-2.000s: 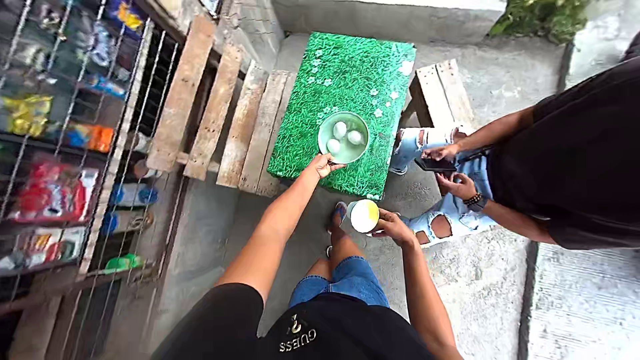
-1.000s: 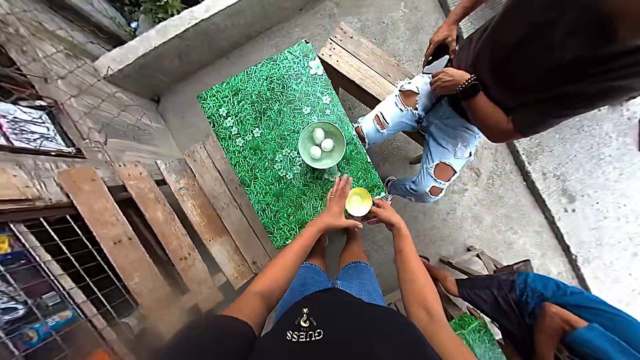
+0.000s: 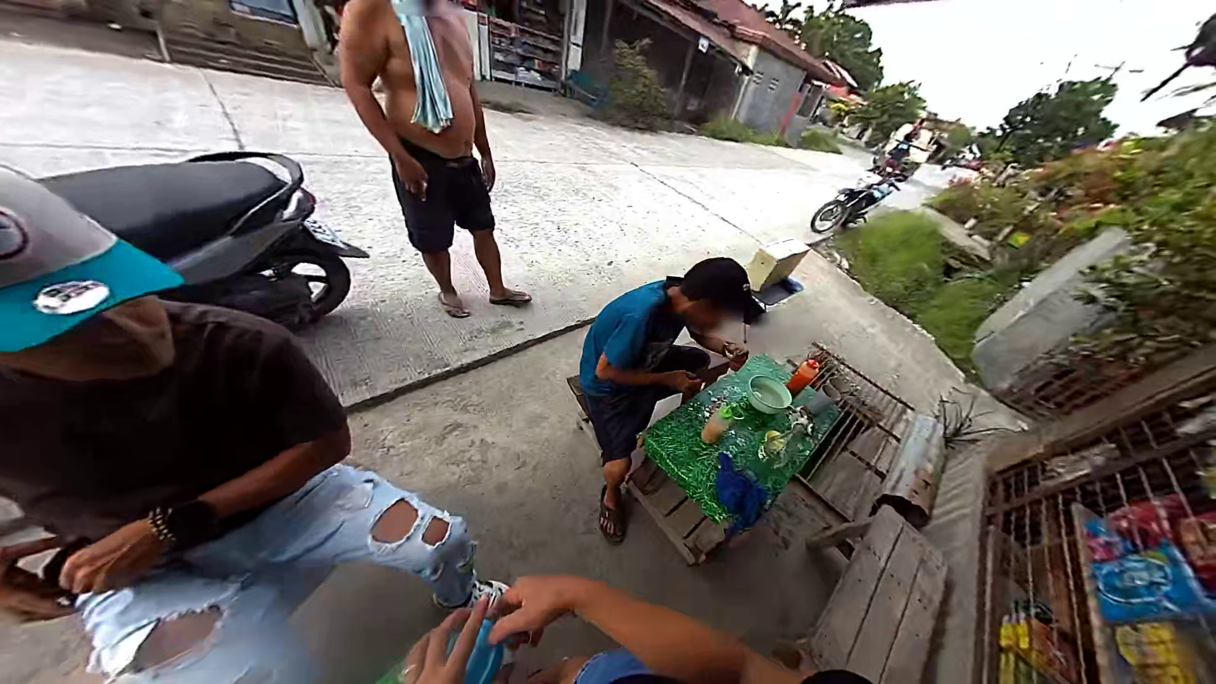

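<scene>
At the bottom edge, a blue cup-like thing (image 3: 484, 655) is partly visible between my two hands. My right hand (image 3: 541, 603) comes in from the right, its curled fingers on the rim of the blue thing. On its other side is my left hand (image 3: 446, 651), fingers raised against or just beside it; whether it grips cannot be made out. What is inside the cup is hidden. A sliver of green table cover (image 3: 391, 673) shows left of my left hand. The bowl of eggs is out of view.
A person in ripped jeans (image 3: 380, 518) sits close on the left. Farther off, a seated person in a blue shirt (image 3: 622, 332) works at a green-covered table (image 3: 684, 451) with a bowl (image 3: 769, 393) and bottles. A wooden bench (image 3: 879, 589) and wire grille (image 3: 1035, 541) stand right.
The view has swung up and round toward the street. The table with the egg bowl has left the view, but for a green sliver. Both hands now show at the bottom edge.
</scene>
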